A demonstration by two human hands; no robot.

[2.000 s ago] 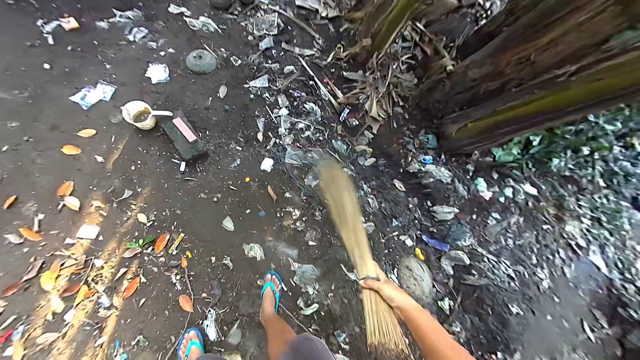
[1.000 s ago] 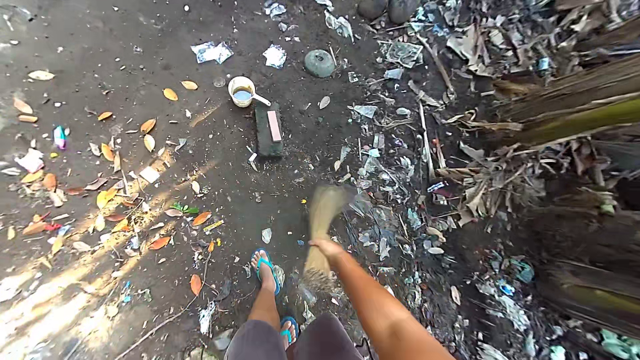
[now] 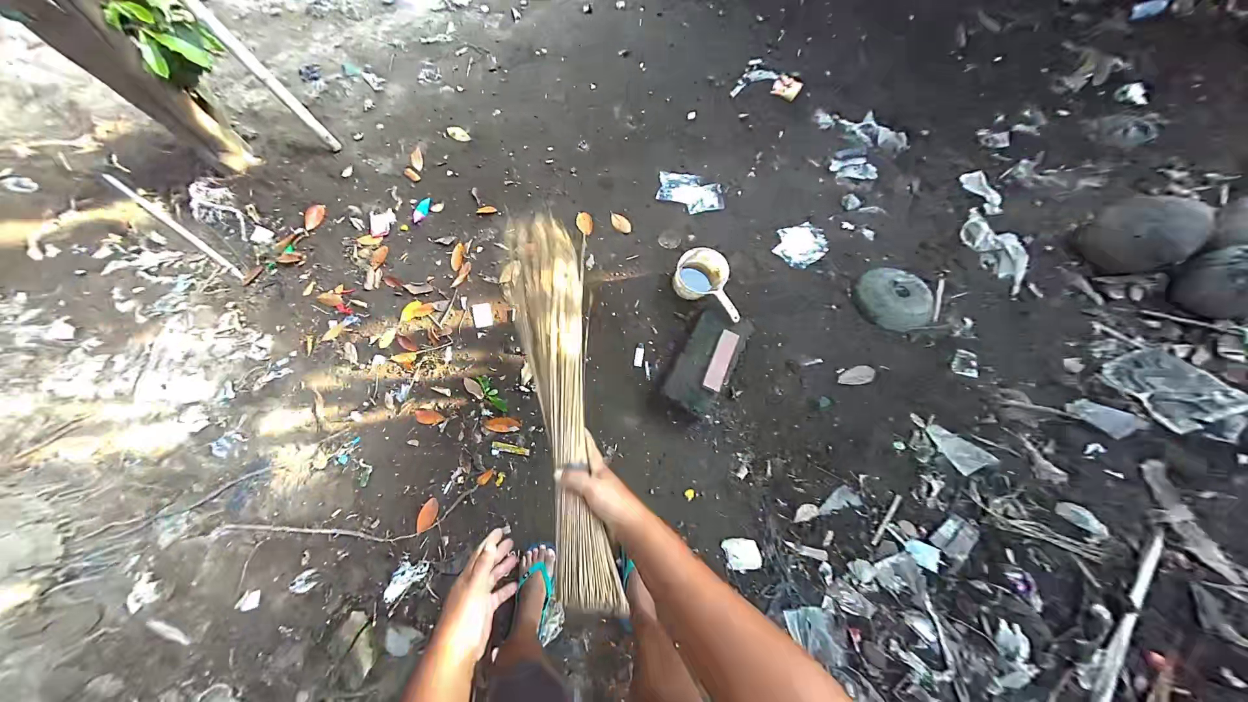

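My right hand (image 3: 597, 487) grips a stick broom (image 3: 561, 380) of thin pale ribs around its bound middle. The broom's fine tips point away from me over dark soil, and its thick butt ends lie between my feet. Empty, with its fingers apart, my left hand (image 3: 483, 575) hangs at the lower middle, above and beside a foot in a turquoise flip-flop (image 3: 546, 585). Left of the broom tips lie dry orange leaves (image 3: 416, 310) and scraps. A plastic dipper (image 3: 700, 275) with liquid in it stands right of the broom, near a dark block (image 3: 704, 366) bearing a pink strip.
Plastic scraps and twigs (image 3: 975, 546) cover the ground at right. A round grey stone (image 3: 894, 298) lies beyond the block, with larger stones (image 3: 1146, 234) at the far right. A wooden post (image 3: 146, 88) and a thin pole (image 3: 268, 76) stand at upper left.
The view has swung left. The broom has moved from the littered ground at right to beside the orange leaves. My left hand has come into view.
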